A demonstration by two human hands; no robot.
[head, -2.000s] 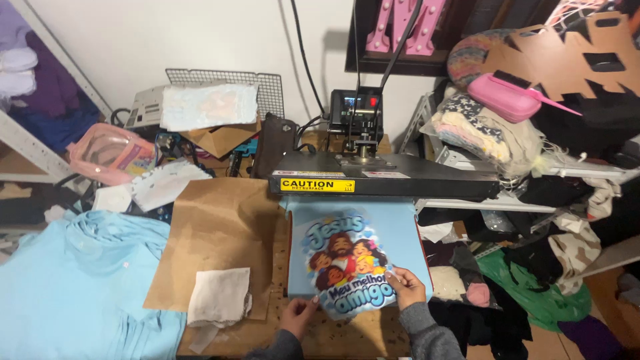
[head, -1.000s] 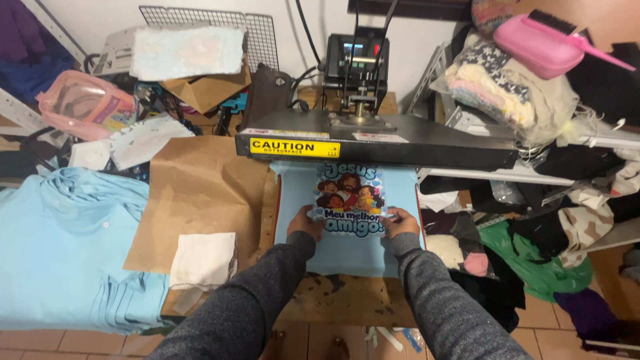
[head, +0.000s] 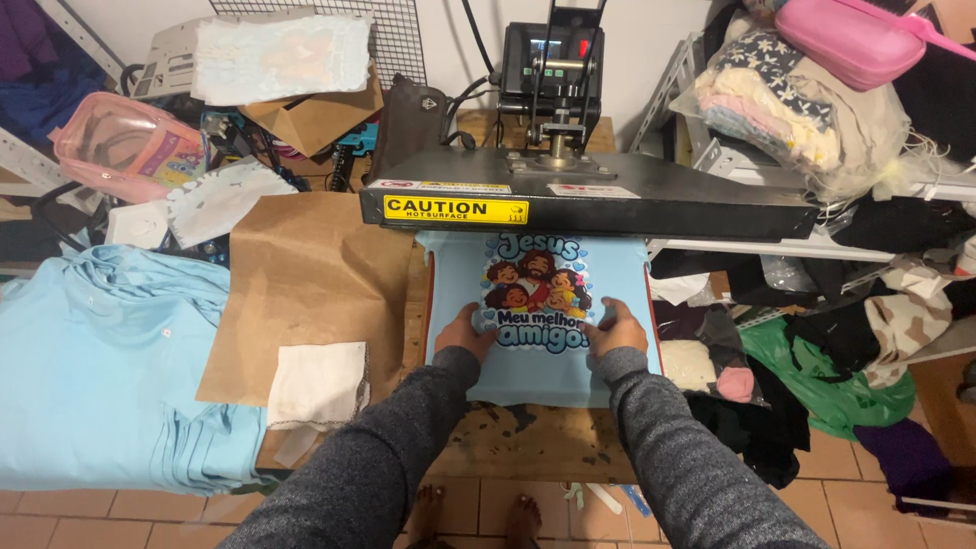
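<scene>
A light blue T-shirt [head: 526,381] lies stretched over the lower platen of a heat press, whose black upper platen [head: 671,206] is raised above its far part. On the shirt lies a printed transfer sheet [head: 537,297] with cartoon figures and lettering. My left hand [head: 467,332] touches the sheet's lower left edge, thumb over the edge. At its lower right edge is my right hand [head: 618,329], fingers spread and thumb at the sheet. Whether either hand pinches the film cannot be told. The sheet's top edge is close to or under the upper platen.
Left of the press are brown paper [head: 305,282], a folded white cloth [head: 316,385] and a pile of light blue shirts [head: 99,366]. The press controller [head: 526,65] stands behind. Shelves with bagged cloth [head: 801,114] and a pink case [head: 854,42] are at the right.
The sheet, held tilted over the shirt's near part two seconds ago, now lies flat farther in toward the press. Both hands have moved with it. The view has shifted.
</scene>
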